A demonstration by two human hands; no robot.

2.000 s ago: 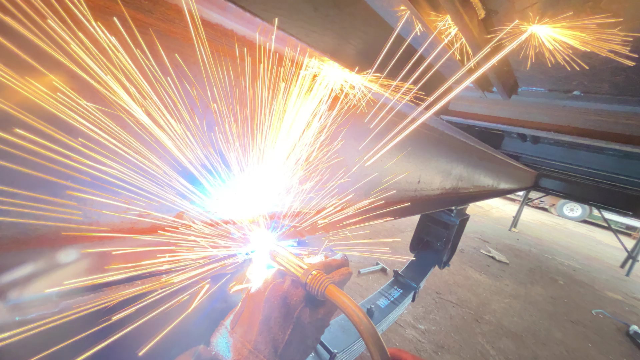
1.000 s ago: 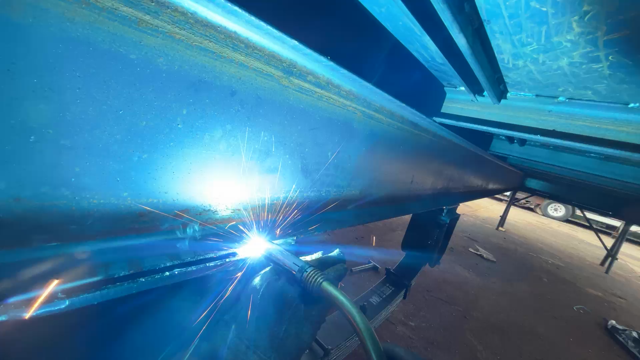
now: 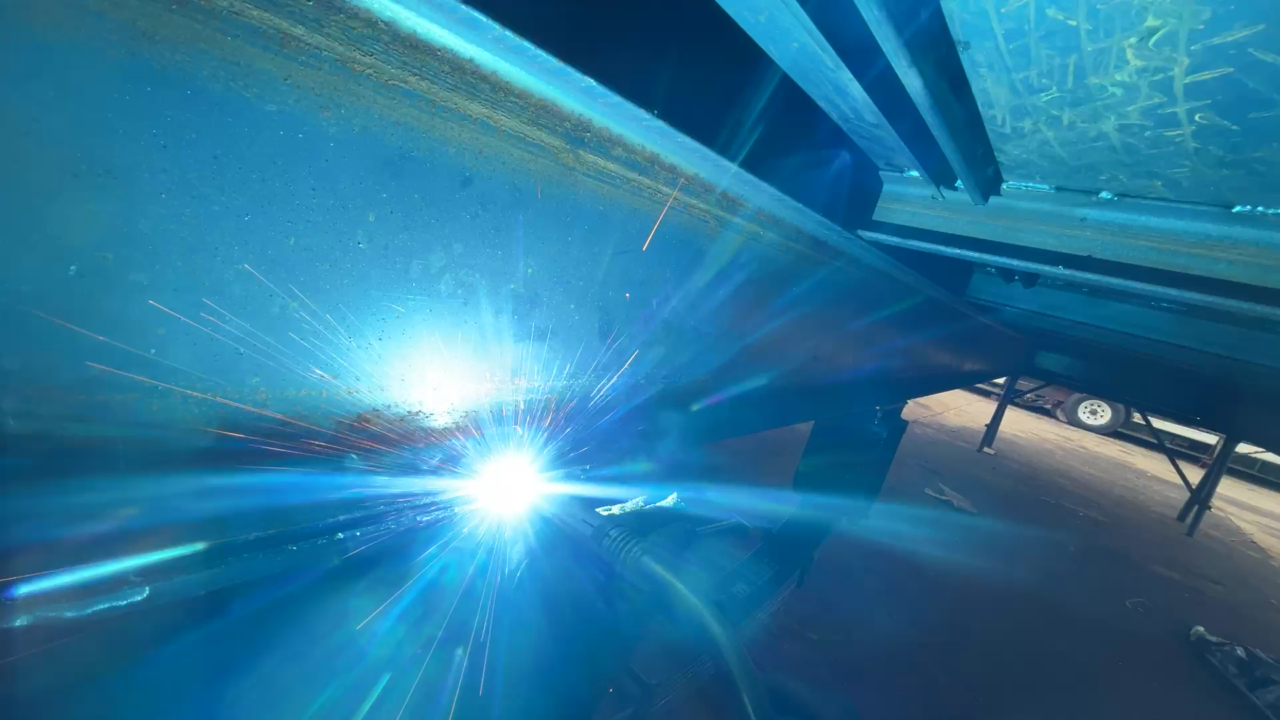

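Note:
A blinding welding arc point(image 3: 508, 485) burns at the lower edge of a large steel beam point(image 3: 300, 200), throwing thin sparks outward. From the arc's right side, a welding torch neck point(image 3: 625, 545) with a ribbed collar curves down toward the bottom edge. Beside the neck, a gloved hand, seemingly my left hand point(image 3: 640, 506), shows mostly as bright glove edges; glare and shadow hide its fingers and its grip. My right hand is out of view. A bright reflection of the arc lies on the beam above it.
Steel cross members point(image 3: 930, 110) and a sheet panel point(image 3: 1120, 90) are overhead at right. A dark bracket point(image 3: 850, 460) hangs below the beam. Beyond it are metal stand legs point(image 3: 1000, 415), a wheel point(image 3: 1095, 412), and debris point(image 3: 950, 497) on the ground.
The heavy orange spark shower from two seconds ago has thinned to finer sparks, and the scene has turned blue and darker. The glove, plain earlier, is now largely lost in shadow.

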